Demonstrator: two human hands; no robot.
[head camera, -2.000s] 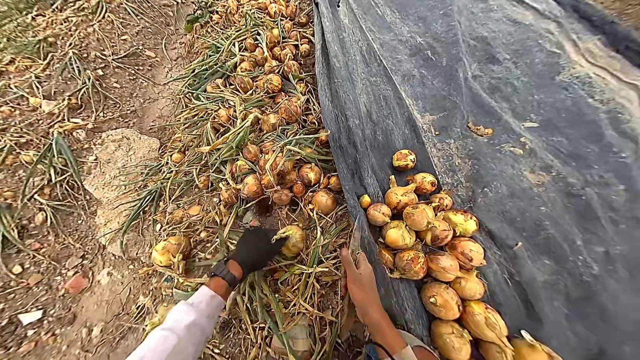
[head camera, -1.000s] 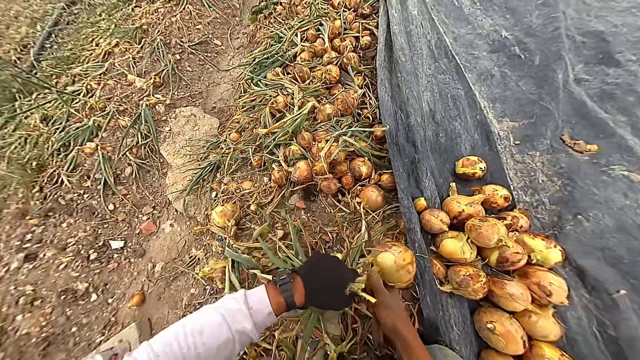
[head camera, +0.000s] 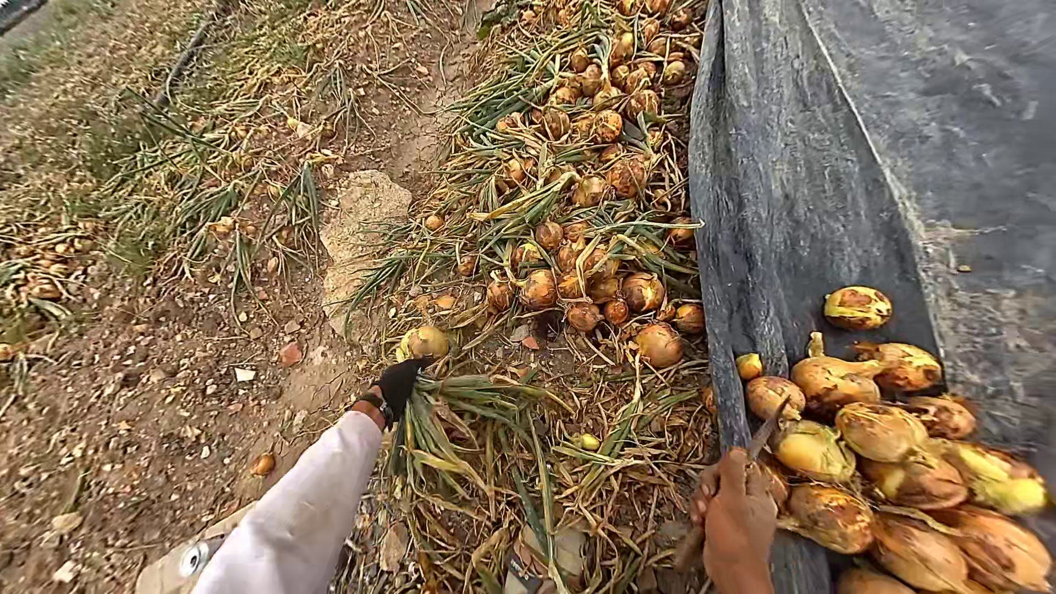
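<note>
My left hand, in a black glove, is at the neck of a yellow onion on the ground; its fingers are mostly hidden, so its grip cannot be told. Green onion leaves spread beside and below it. My bare right hand is closed around a knife, whose blade points up over the edge of the black ground cloth. Just right of it lies a pile of trimmed onions on the cloth, with a single onion a little above.
A long row of onions with leaves runs upward beside the black cloth. A flat stone lies left of the row. At bottom left is a metal can; a shoe shows at the bottom. A dark hose crosses the upper left.
A second ago both hands were together at an onion. Now they are apart: my left hand has moved left to another onion, and my right hand is beside the pile.
</note>
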